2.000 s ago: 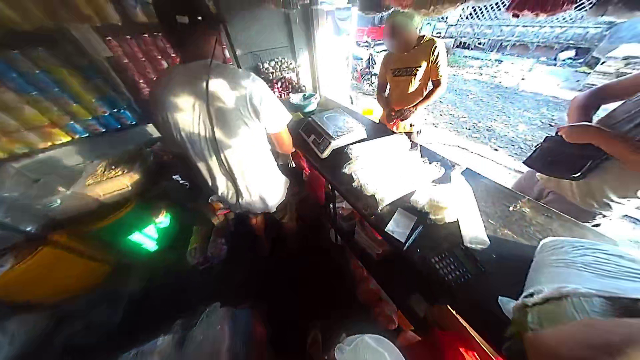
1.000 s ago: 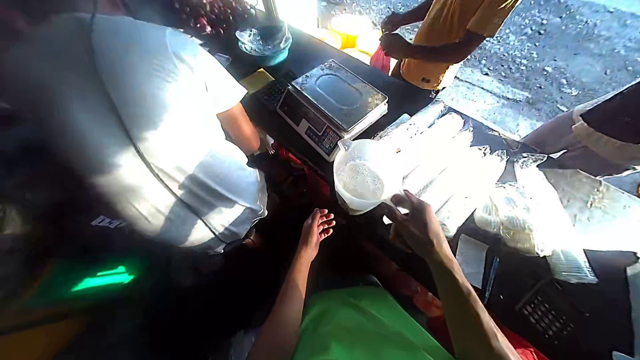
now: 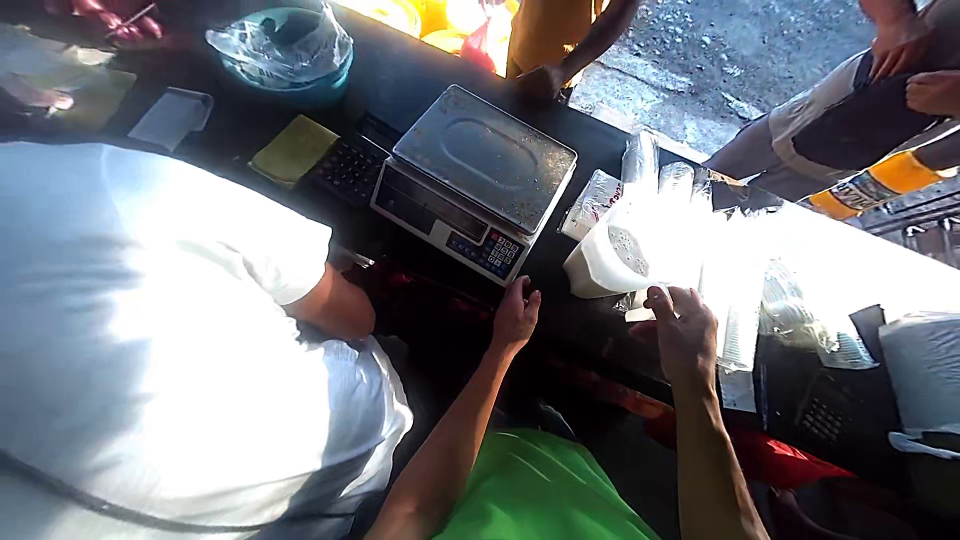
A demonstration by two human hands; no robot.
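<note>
My right hand (image 3: 684,330) grips the handle of a translucent white plastic pitcher (image 3: 592,259), which is tilted over the dark counter with its opening to the upper right. Whitish contents partly show inside. My left hand (image 3: 516,315) is at the front right corner of a digital weighing scale (image 3: 484,161), its fingers curled near the edge; contact is hard to tell. The scale's flat metal pan bears nothing but small specks. Beside the pitcher lie clear-wrapped sleeves of plastic cups (image 3: 742,300), partly washed out by glare.
A co-worker in a white shirt (image 3: 165,322) stands close on the left. Along the counter are a teal basin (image 3: 289,82) with a plastic bag, a yellow pad (image 3: 294,150) and a calculator (image 3: 821,416). Two people stand across the counter. A white sack (image 3: 926,367) is at the right.
The pitcher, held upright-looking one second ago, is now tilted, beside the cup sleeves. My left hand has come up to the scale's corner. The view has moved closer to the scale.
</note>
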